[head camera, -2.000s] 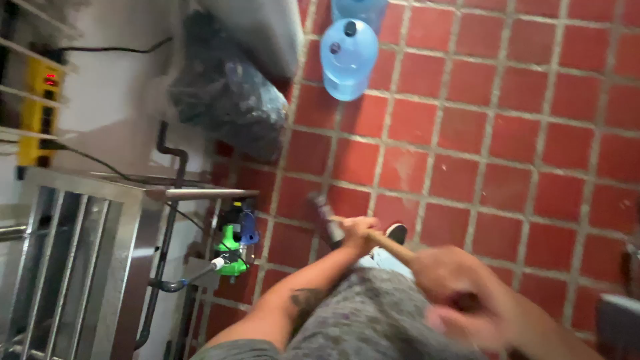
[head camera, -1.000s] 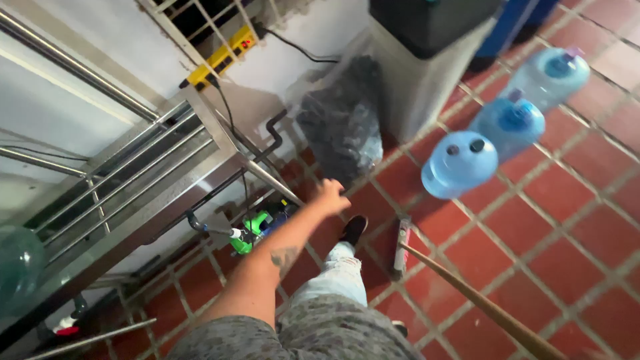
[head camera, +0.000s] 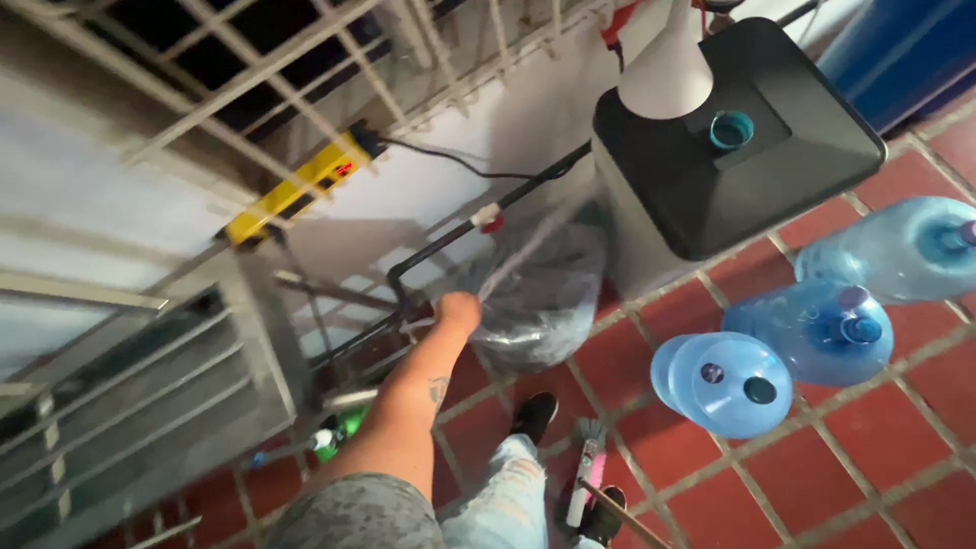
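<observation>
My left hand (head camera: 459, 313) is closed on the gathered edge of a clear plastic bag (head camera: 537, 313) with dark contents, which sits by the wall; part of the plastic stretches up taut from the hand. At my feet lies the head of a broom (head camera: 585, 473) with grey bristles, beside my shoe. Its wooden handle (head camera: 621, 515) runs out of the bottom of the view. My right hand is outside the view, so its hold on the handle cannot be seen.
A bin with a black lid (head camera: 801, 183) carries a white funnel (head camera: 667, 84). Blue plastic water jugs (head camera: 732, 385) stand on the red tiles at right. A metal rack (head camera: 259, 343) is at left, below a yellow power strip (head camera: 297, 191). A dark pipe (head camera: 442, 244) runs along the wall.
My left hand has gone from the broom handle, two seconds ago, to the plastic bag. My right hand, seen on the handle then, has left the view. The view has turned toward the wall.
</observation>
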